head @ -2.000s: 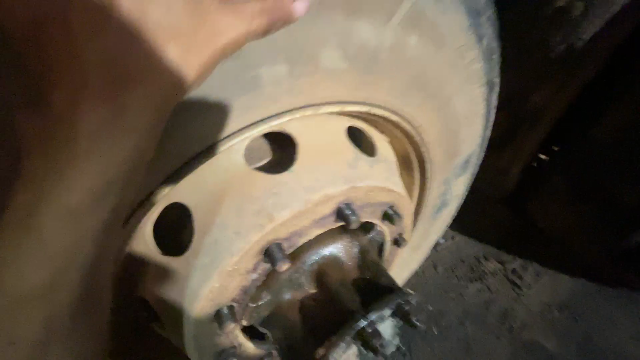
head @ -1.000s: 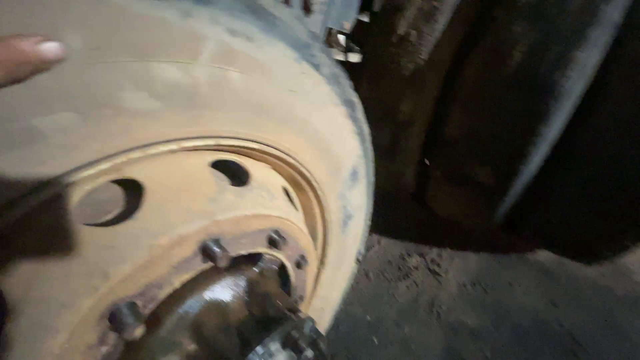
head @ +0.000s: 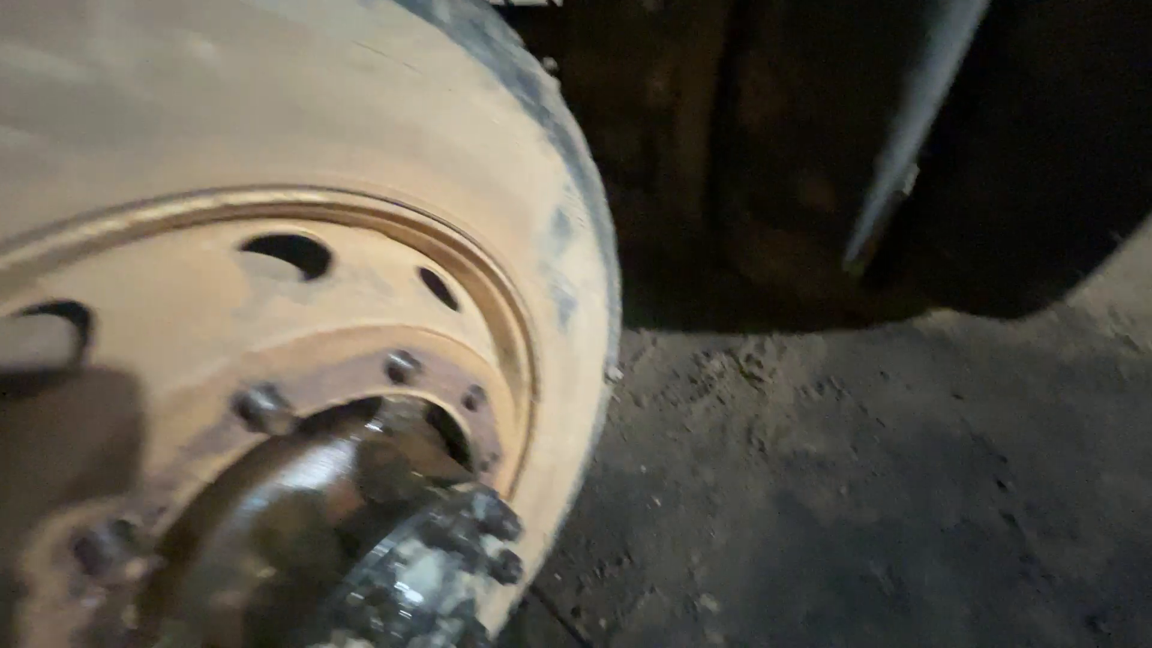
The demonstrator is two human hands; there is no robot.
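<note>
Neither of my hands shows in the head view now. A large dusty tyre (head: 432, 135) fills the left side, mounted on a tan steel wheel rim (head: 207, 315) with oval holes. Around the rim's centre sit several wheel studs with nuts, one nut (head: 264, 408) at the upper left of the hub. The greasy hub (head: 279, 513) sticks out of the middle, and its bolted end flange (head: 423, 576) looks wet and dark. A dark shadow lies over the rim at the left edge.
Dirty ground (head: 810, 468) with loose soil spreads at the lower right. Behind the tyre, at the upper right, stands a large dark shape (head: 765, 162), possibly another tyre, beside a pale slanted streak or edge.
A hand in front of the tyre two seconds ago showed only its fingertip at the left edge one second ago, and is now out of view. The view has shifted over the wheel.
</note>
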